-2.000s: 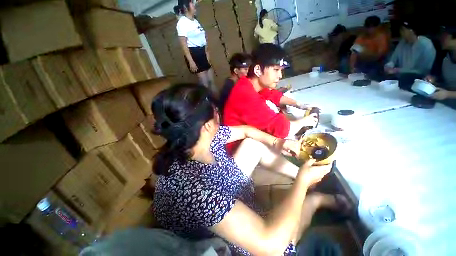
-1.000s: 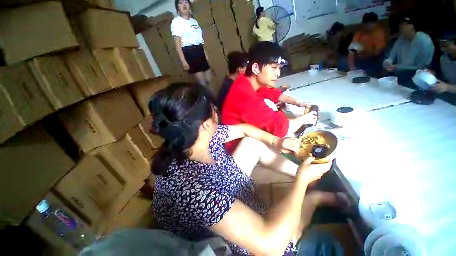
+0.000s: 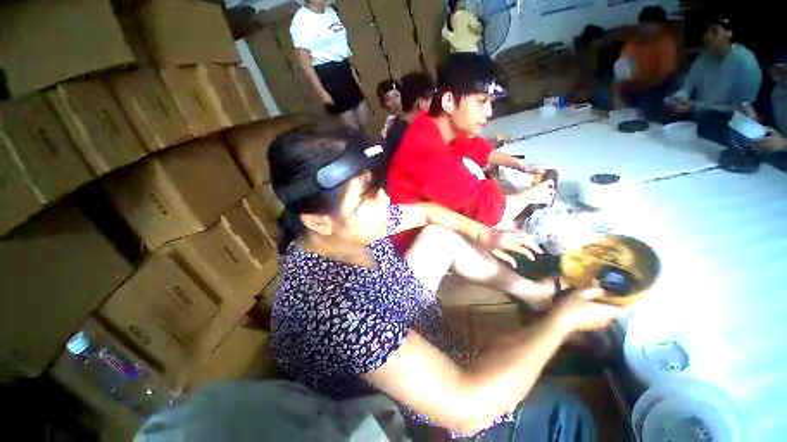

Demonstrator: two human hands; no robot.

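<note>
Neither my left hand nor my right hand is in the picture. White shallow round shells lie on the white table's near edge at the lower right, one [image 3: 664, 352] behind another [image 3: 686, 416] that looks stacked; glare washes them out. The nearest person, in a patterned top, holds a gold shell [image 3: 595, 256] with a dark round centre piece [image 3: 615, 280] over the table's edge in one hand. That person's other hand is apart from the shell, fingers spread.
A person in red [image 3: 444, 177] sits beyond, near a white tub [image 3: 602, 191] and crumpled clear plastic [image 3: 557, 226]. Brown cartons [image 3: 164, 207] are stacked at left, with a clear bottle [image 3: 112, 369] before them. Other people sit across the white table [image 3: 725, 229]; grey cloth [image 3: 267, 416] shows at the bottom.
The nearest person has moved the gold shell right, over the table's edge, taken one hand off it and turned their head right. The view has shifted slightly.
</note>
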